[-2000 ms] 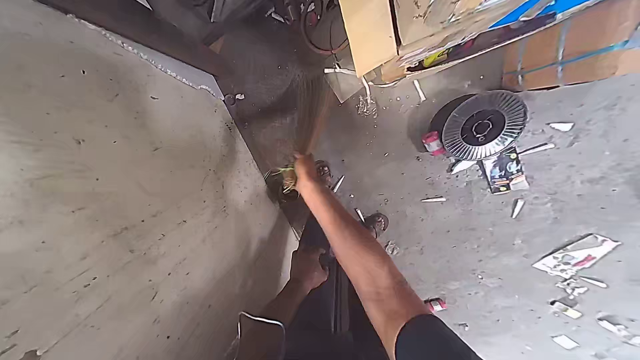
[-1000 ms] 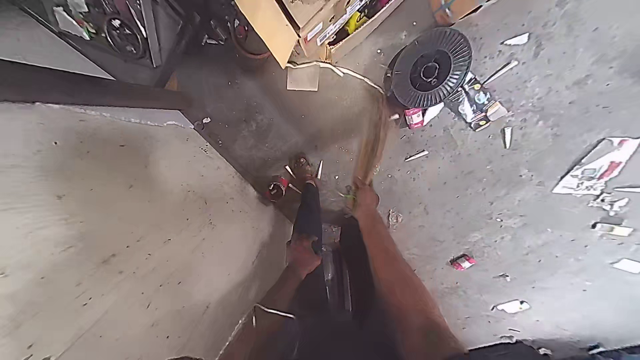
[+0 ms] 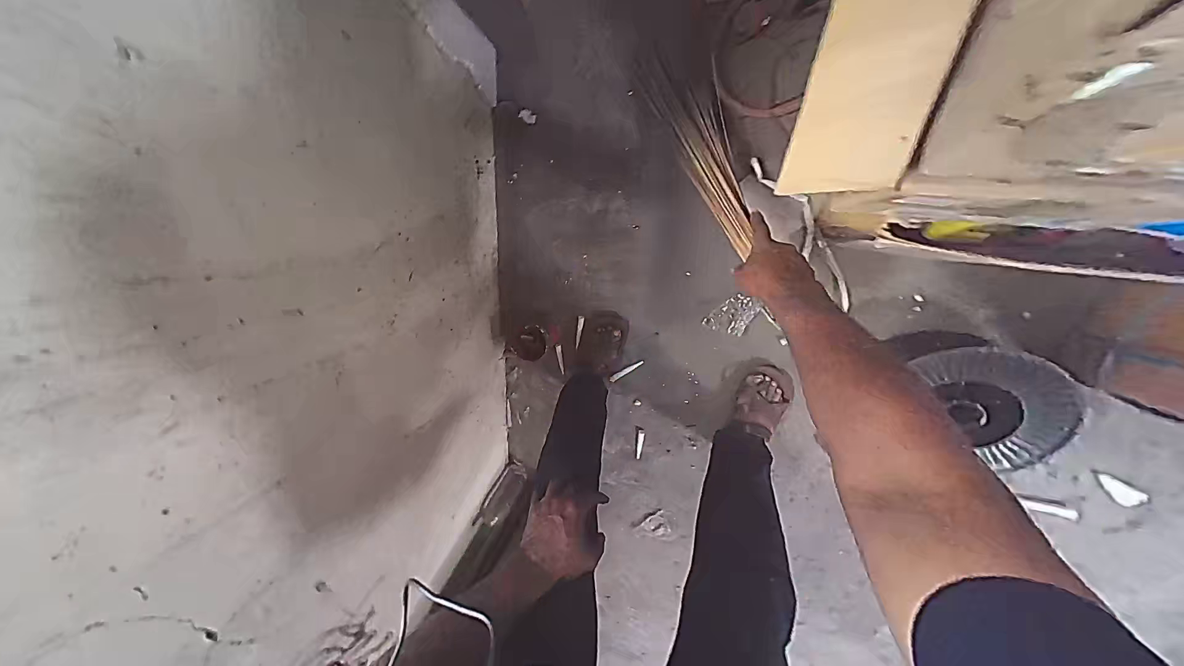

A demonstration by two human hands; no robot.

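My right hand (image 3: 775,268) grips a stick broom (image 3: 710,176) by its bound end, with the thin bristles fanning up and to the left over the dark floor. Just below that hand lies a crumpled piece of clear plastic (image 3: 733,314) on the concrete. My left hand (image 3: 564,532) rests on my left leg near the knee, holding nothing that I can see; its fingers are blurred. Small white slivers (image 3: 640,442) of scrap lie around my feet.
A pale wall (image 3: 277,277) fills the left side. At the upper right stands an open cardboard box (image 3: 860,102) with mixed items. A black spool (image 3: 980,407) lies on the floor to the right, near white scraps (image 3: 1121,488). A round dark object (image 3: 531,342) is beside my left foot.
The broom has swung from near the spool to the dark floor left of the cardboard box. My left hand stays at my leg. The view has shifted markedly.
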